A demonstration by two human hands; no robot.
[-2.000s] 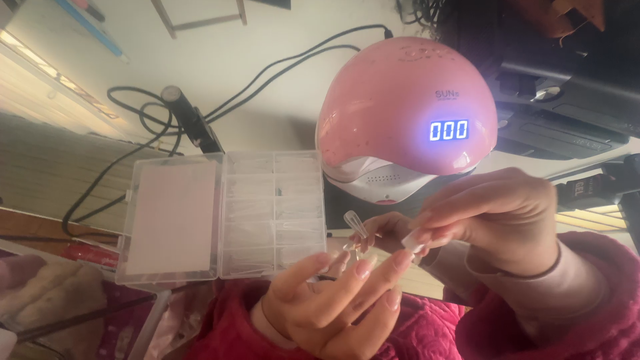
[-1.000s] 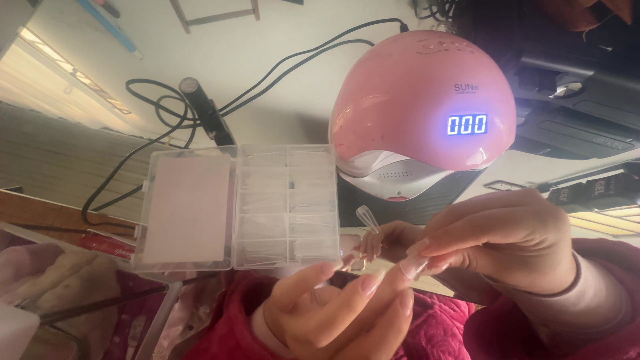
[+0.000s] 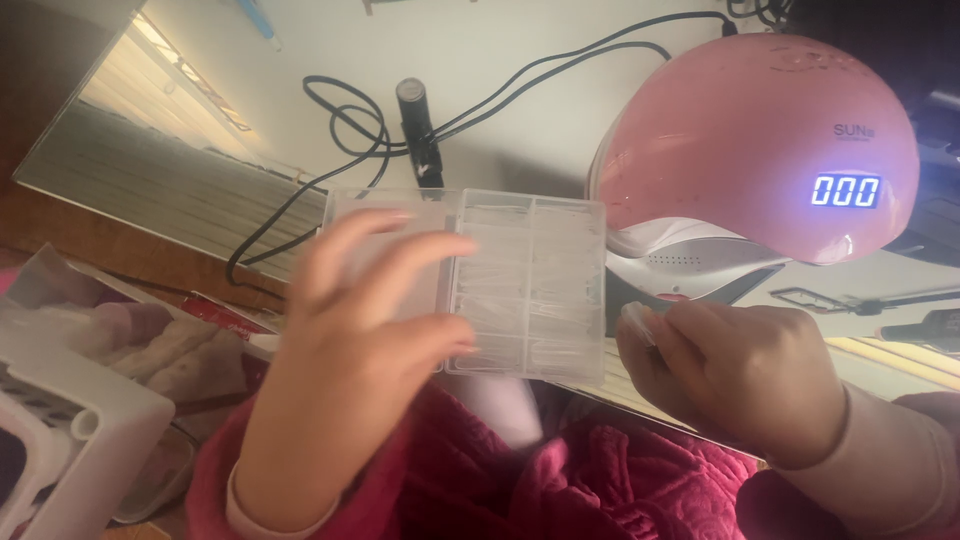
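My left hand [image 3: 360,337] is over the lid side of a clear plastic compartment box [image 3: 529,285], its fingers spread and blurred, with nothing seen in them. Clear nail tips [image 3: 491,270] lie in the box's compartments. To the right of the box, my right hand [image 3: 731,367] is closed around a small clear piece [image 3: 639,324], perhaps a clip or nail tip; its far end is hidden by the fingers. A pink nail lamp [image 3: 757,142] with a lit display stands just behind my right hand.
Behind the box, a black bottle [image 3: 420,131] lies by looped black cables [image 3: 345,112]. A blue pen-like stick [image 3: 259,22] is at the top left. At the lower left are a white plastic frame [image 3: 112,412] and a tray with soft items. Another dark bottle [image 3: 937,330] is at the right edge.
My left hand has moved left, away from my right hand, and is now over the box. My right hand has turned, and its fingers have closed in. The hands were together before.
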